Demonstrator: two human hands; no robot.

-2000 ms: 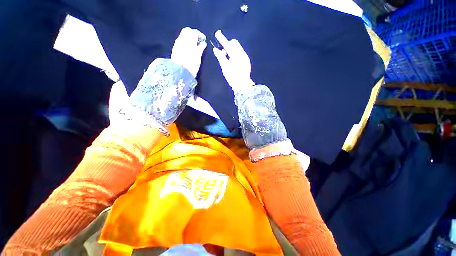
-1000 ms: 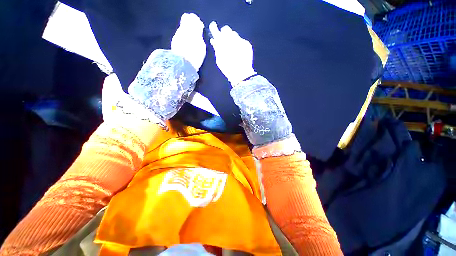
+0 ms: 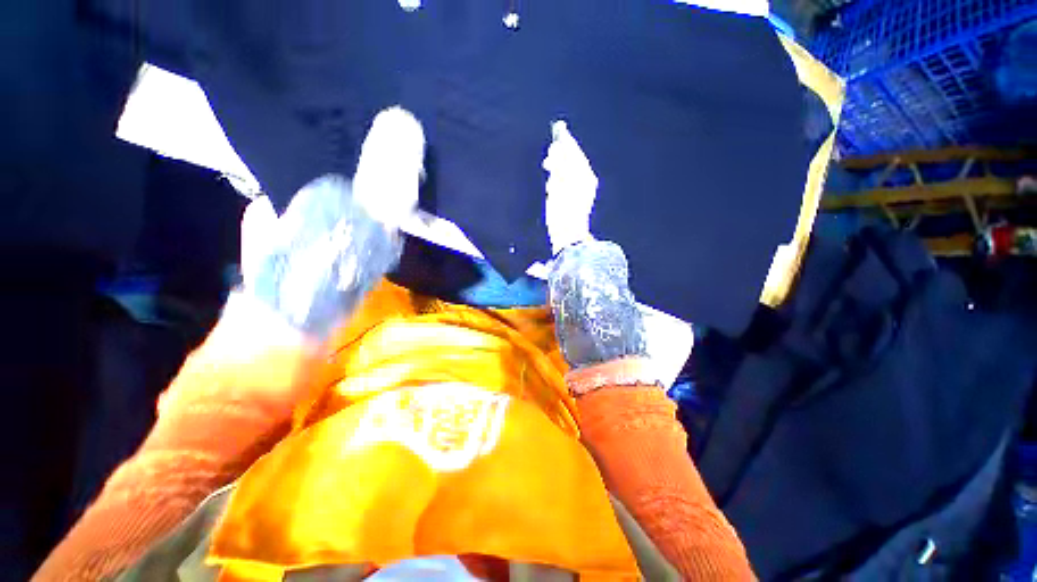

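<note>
A dark navy coat [image 3: 489,91] lies spread over the white work board [image 3: 176,108], with two small pale buttons [image 3: 511,19] near the top edge of the view. My left hand [image 3: 390,165] is over the coat at left of centre, bright and slightly blurred; its fingers look close together and I cannot tell if it holds anything. My right hand [image 3: 570,188] is over the coat at right of centre, apart from the left. Its fingers are washed out, and no tool shows clearly in it.
The orange apron [image 3: 409,455] covers my lap. The board's worn tan edge [image 3: 810,205] shows at right. Beyond it are blue plastic crates [image 3: 910,80], a yellow-brown frame [image 3: 932,182] and a heap of dark coats [image 3: 864,421]. More dark cloth lies at left.
My hands have moved apart and back towards my lap, the left to the left, the right to the right. The two buttons have come lower into view.
</note>
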